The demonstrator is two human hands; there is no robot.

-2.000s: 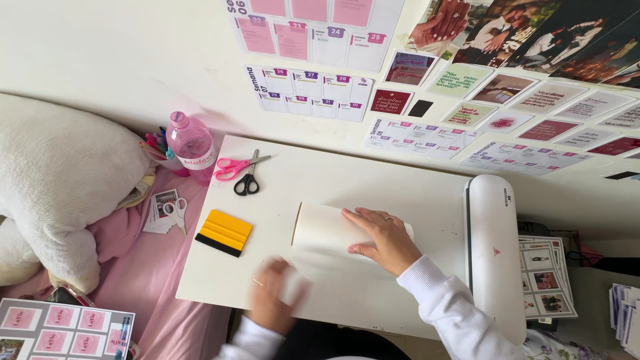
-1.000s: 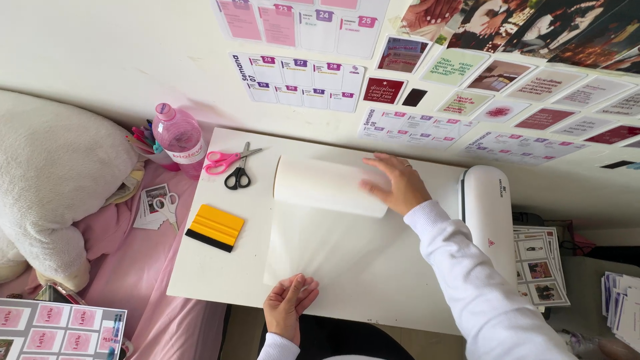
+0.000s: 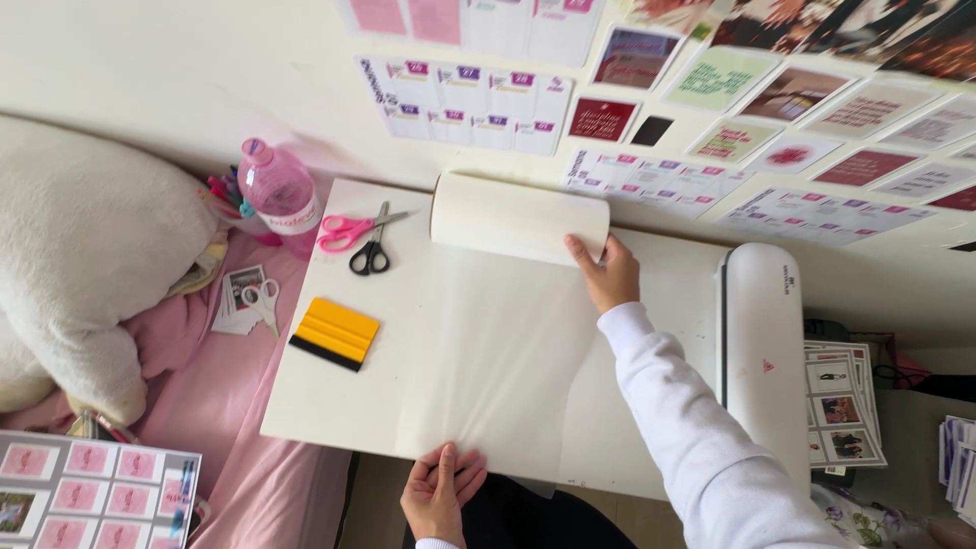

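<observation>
A roll of clear film with a pale backing (image 3: 511,217) lies along the wall side of the white table (image 3: 366,412). My right hand (image 3: 610,271) grips the roll's right end, thumb on top. From the roll a transparent sheet (image 3: 496,351) stretches toward me, past the table's front edge. Its near edge is pinched between the thumb and fingers of my left hand (image 3: 442,488). Left of the film lie pink-handled scissors (image 3: 347,231), black-handled scissors (image 3: 370,255) and a yellow squeegee with a black edge (image 3: 335,332).
A white laminator (image 3: 762,366) stands at the table's right end, with printed sheets (image 3: 842,404) beyond it. A pink bottle (image 3: 282,194) and white scissors (image 3: 263,301) are at the left, near a plush toy (image 3: 84,244). Printed cards (image 3: 99,488) lie at lower left.
The roll has moved toward the wall and more film is drawn out. Two seconds ago it lay mid-table under my right hand, while my left hand was blurred at its near left.
</observation>
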